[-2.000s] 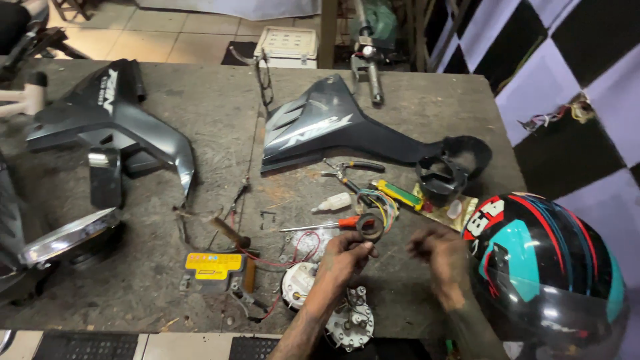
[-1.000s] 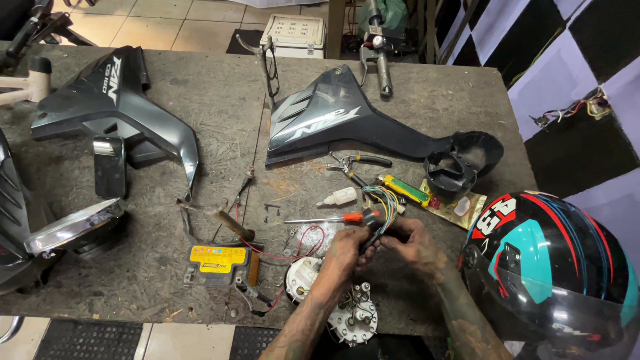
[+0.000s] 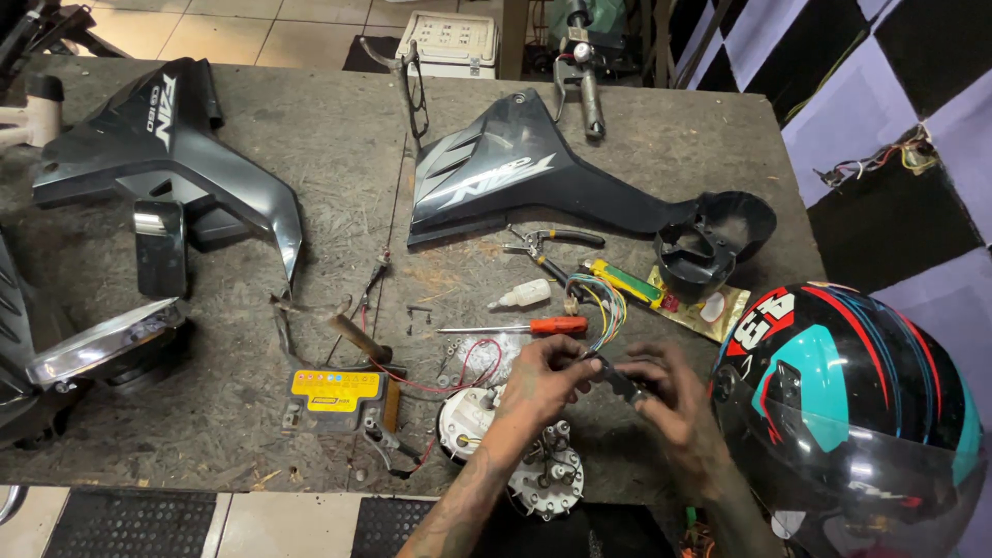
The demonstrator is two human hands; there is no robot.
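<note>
My left hand (image 3: 549, 380) grips the near end of a bundle of thin coloured wires (image 3: 611, 310), where a black sleeve or tape (image 3: 620, 381) begins. At the other end of that black piece is my right hand (image 3: 674, 395), blurred, its fingers around or against it. Below my hands lie white round instrument housings (image 3: 546, 480) with small sockets. An orange-handled screwdriver (image 3: 558, 325), a small white dropper bottle (image 3: 527, 294) and black-and-yellow pliers (image 3: 572, 237) lie beyond my left hand. A green and yellow cutter knife (image 3: 626, 284) rests beside the wires.
A helmet (image 3: 845, 403) stands close at my right. A battery (image 3: 333, 403) with clips and red wire sits left of the housings. Dark plastic motorcycle panels (image 3: 504, 170) lie across the wooden table (image 3: 325, 116), with a headlight (image 3: 108, 345) at far left. Small screws (image 3: 418, 309) are scattered mid-table.
Two seconds ago my left hand held a dark ring, perhaps a tape roll, and my right hand was apart. Both hands have since come together at the wire bundle.
</note>
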